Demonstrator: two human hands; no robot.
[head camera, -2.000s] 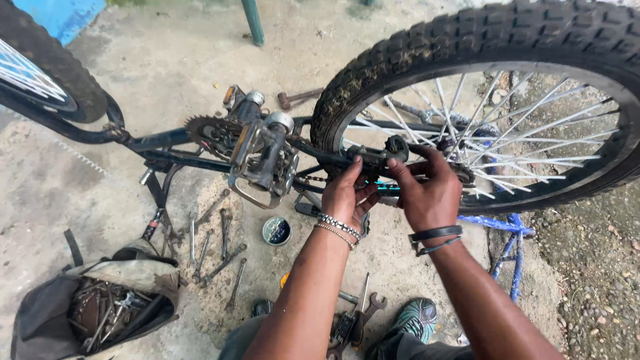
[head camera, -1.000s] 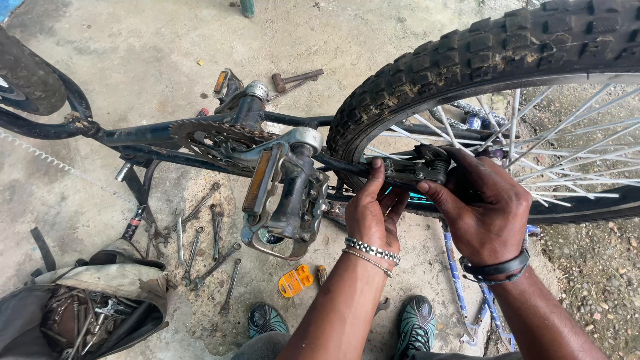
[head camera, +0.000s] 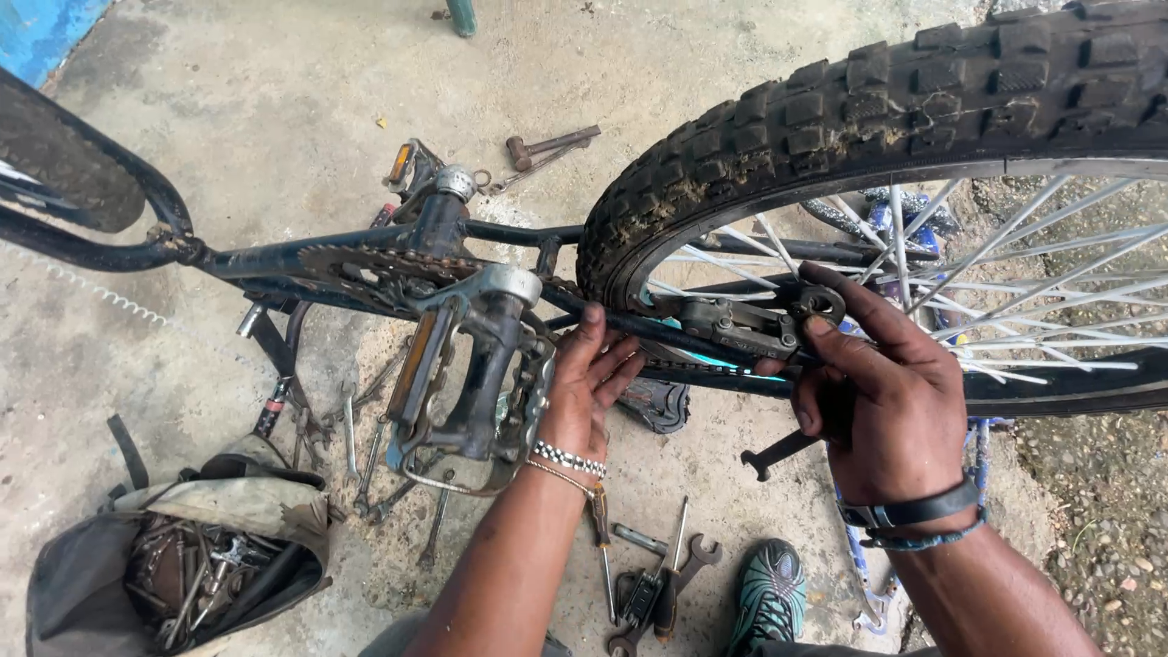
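A bicycle with a dark frame lies across the view, its knobby tire (head camera: 730, 151) at the upper right. My right hand (head camera: 881, 379) has its thumb and index finger on the rear derailleur (head camera: 744, 327), beside the white spokes. The handle end of a wrench (head camera: 774, 454) shows below that hand; whether the fingers hold it is unclear. My left hand (head camera: 591, 383) is at the frame tube (head camera: 657, 327) near the chain, thumb up and fingers curled; its grip cannot be told. To its left are a pedal (head camera: 474, 383) and the rusty chainring (head camera: 374, 274).
An open bag of tools (head camera: 82, 584) lies at the lower left, with several wrenches (head camera: 351, 433) beside it. A hammer (head camera: 547, 146) rests above the frame. Near my shoe (head camera: 771, 593) are a screwdriver (head camera: 669, 602) and an open-end wrench (head camera: 701, 557). A blue frame (head camera: 853, 557) lies at the right.
My right hand now has its index finger extended over the derailleur, where it was more closed around it. The view has shifted.
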